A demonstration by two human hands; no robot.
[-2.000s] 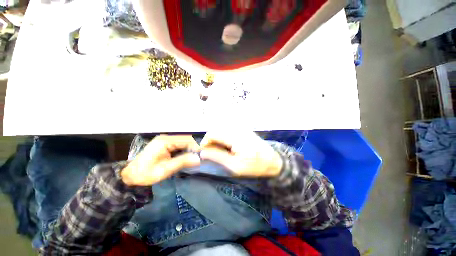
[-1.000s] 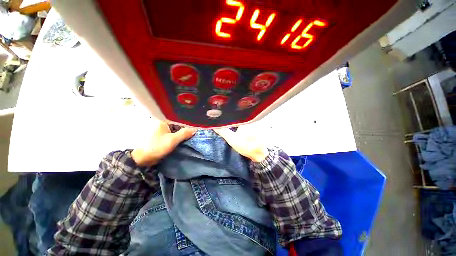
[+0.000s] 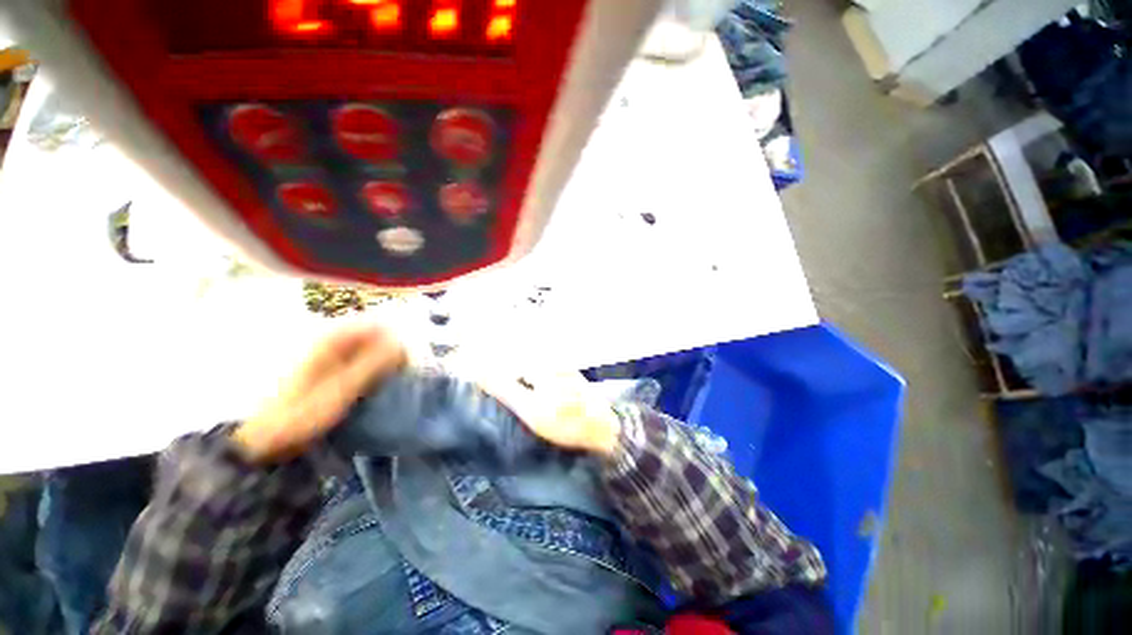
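Blue jeans point(image 3: 497, 527) lie on my lap, with their upper edge raised at the table's front edge. My left hand point(image 3: 325, 387) is blurred, at the left end of the raised denim; whether its fingers grip the cloth cannot be told. My right hand point(image 3: 556, 407) holds the right part of that denim edge, fingertips partly lost in glare. The button-attaching machine point(image 3: 360, 149), white with a red front and blurred red digits, looms above and beyond my hands. A brass button pile point(image 3: 341, 299) shows just below its head.
The white table point(image 3: 695, 267) spans the view. A blue bin point(image 3: 807, 459) stands right of my lap. Small dark bits lie right of the machine head. A black curved item point(image 3: 122, 233) lies at the left. Denim point(image 3: 1043, 310) hangs on a rack at far right.
The view has shifted, so the machine head sits further left and the button pile shows again. The denim edge and both hands have come back from under the head towards me.
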